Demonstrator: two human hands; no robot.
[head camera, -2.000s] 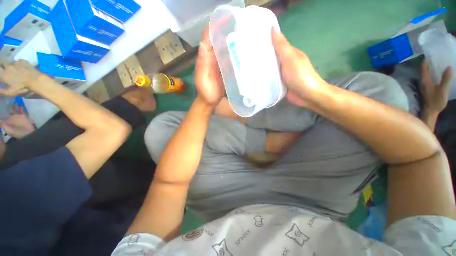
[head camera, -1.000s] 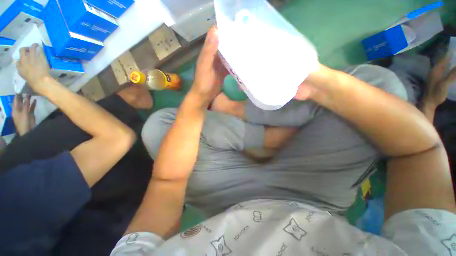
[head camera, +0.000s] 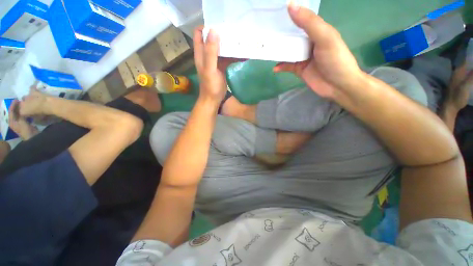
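Note:
A white and translucent appliance unit (head camera: 254, 31) is held up at the top centre, cut off by the picture's upper edge. Its broad side faces me, with a glossy white strip and small dark marks along its lower edge. My left hand (head camera: 210, 72) grips its left end with the fingers up against the side. My right hand (head camera: 327, 57) grips its right end, the thumb on the broad face and the fingers underneath. The inside of the unit is hidden.
Blue-and-white cartons (head camera: 78, 31) stand on white sheeting on a wooden pallet at the upper left. A yellow-capped orange bottle (head camera: 165, 82) lies beside the pallet. A person's hands (head camera: 31, 106) work at the left. An open carton (head camera: 404, 45) and another person's arm are at the right.
The unit has turned from lengthwise, with its open tank showing, to crosswise with a broad side facing me. My right hand has shifted up with its thumb over the face. The left neighbour's hands have moved.

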